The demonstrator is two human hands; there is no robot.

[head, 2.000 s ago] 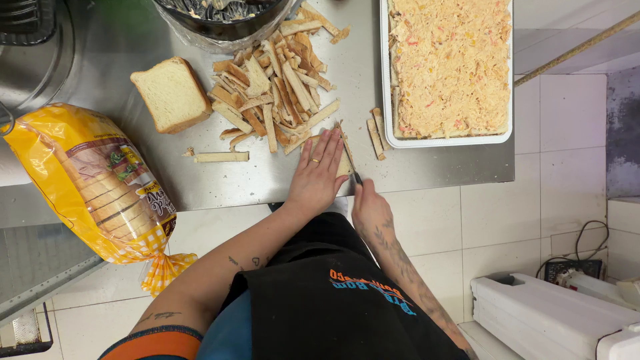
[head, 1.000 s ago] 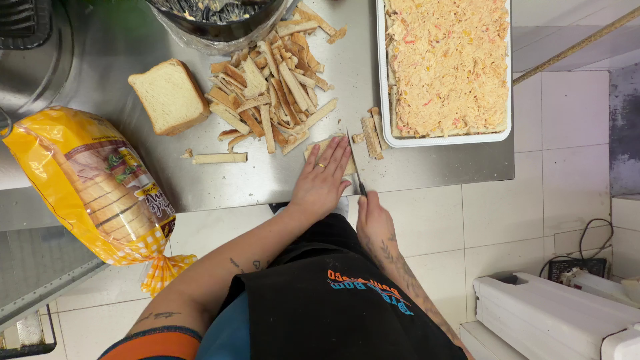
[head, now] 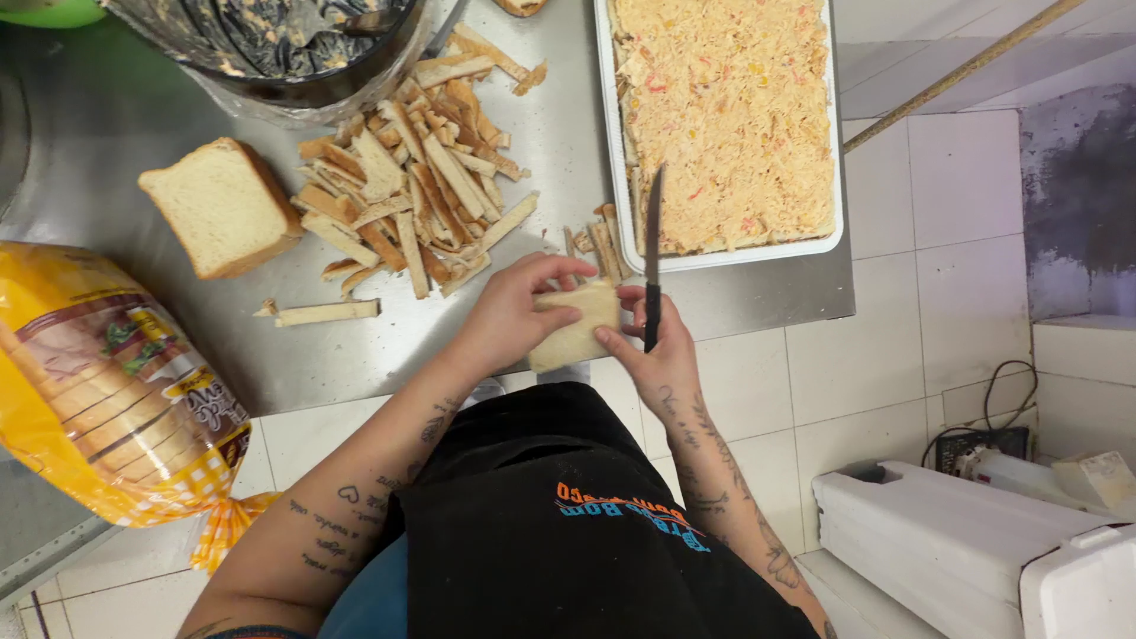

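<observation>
My left hand (head: 524, 311) grips the left side of a crustless piece of sliced bread (head: 577, 328), thumb on top, at the front edge of the steel table. My right hand (head: 652, 333) pinches the bread's right side with the thumb and also holds a black-handled knife (head: 654, 257), its blade pointing away from me, beside the white tray. A heap of cut bread crusts (head: 426, 177) lies beyond my left hand, and a few crust strips (head: 605, 248) lie against the tray. A stack of sliced bread with crust (head: 222, 209) rests left of the heap.
A white tray (head: 732, 264) full of creamy shredded filling stands at the right end of the table. At the back left is a black bowl (head: 293, 89) with plastic around it. A yellow bread bag (head: 115, 399) lies at the left edge. A pole (head: 963, 75) slants at right.
The bread piece was under my left hand on the table with the knife at its right side; now both hands grip it and the knife points away, clear of the bread.
</observation>
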